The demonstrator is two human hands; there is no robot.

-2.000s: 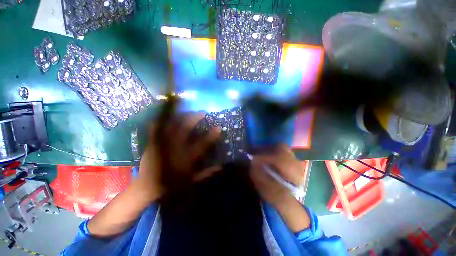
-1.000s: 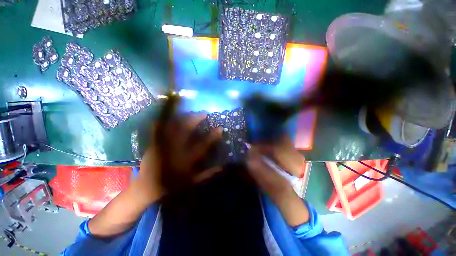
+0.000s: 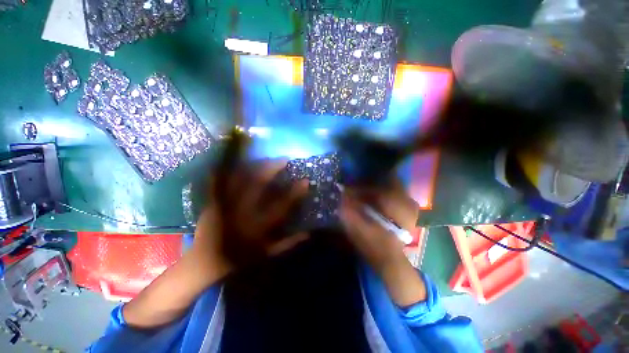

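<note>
A dark PCB panel with round silver spots is low between my hands, at the near edge of a glaring blue-white mat. My left hand holds the panel at its left side; a dark blur covers part of the fingers. My right hand is at the panel's right edge and holds a white marker pen, its white end pointing down to the right. The pen's tip is hidden. Another PCB panel lies across the mat's far edge.
More PCB panels lie at the left and upper left. A small board piece lies at the far left, above a solder spool. A grey funnel and white ring stand right. Red bins sit below the bench edge.
The pen in my right hand has tilted and shows more of its length than one second ago. My left hand and the panel have barely moved.
</note>
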